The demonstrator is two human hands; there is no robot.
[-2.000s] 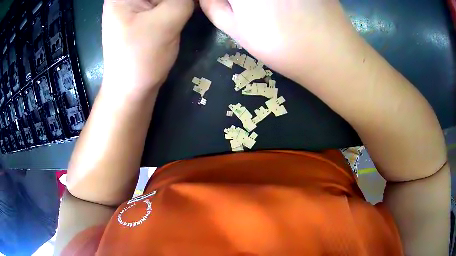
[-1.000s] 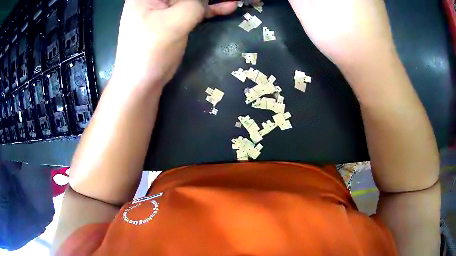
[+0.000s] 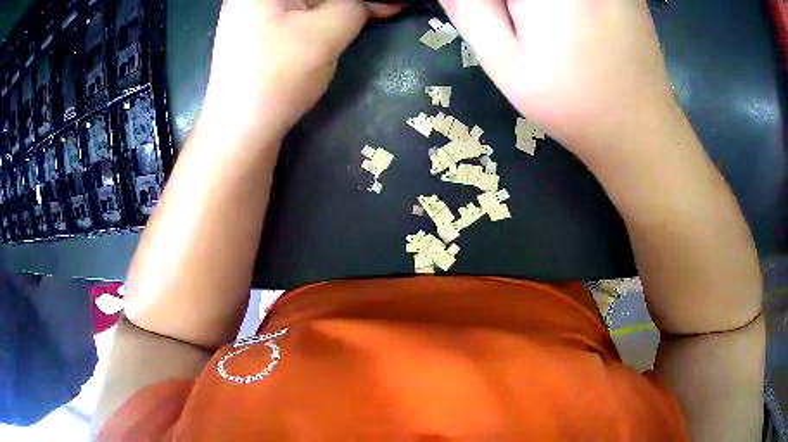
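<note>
My left hand (image 3: 289,52) is at the top edge, its fingers partly cut off by the frame. My right hand (image 3: 553,52) is at the top, right of centre, its fingertips also cut off. A small dark edge of something (image 3: 416,9) shows between the two hands at the frame's edge. I cannot tell what it is or how either hand grips it. Small cream stepped pieces (image 3: 458,148) lie in a loose cluster on the dark mat (image 3: 337,233) between my forearms. One lone piece (image 3: 377,160) lies to their left, and another (image 3: 528,135) sits beside my right wrist.
A black tray (image 3: 104,173) with rows of pockets holding dark parts stands at the left. A red edge (image 3: 778,26) shows at the far upper right. The mat's near edge meets my orange shirt. Dark blue clothing of a person (image 3: 43,354) shows at the lower left.
Since one second ago my right hand has moved left, toward my left hand, and now covers part of the upper cream pieces. Compared with two seconds ago, more cream pieces show at the top and right.
</note>
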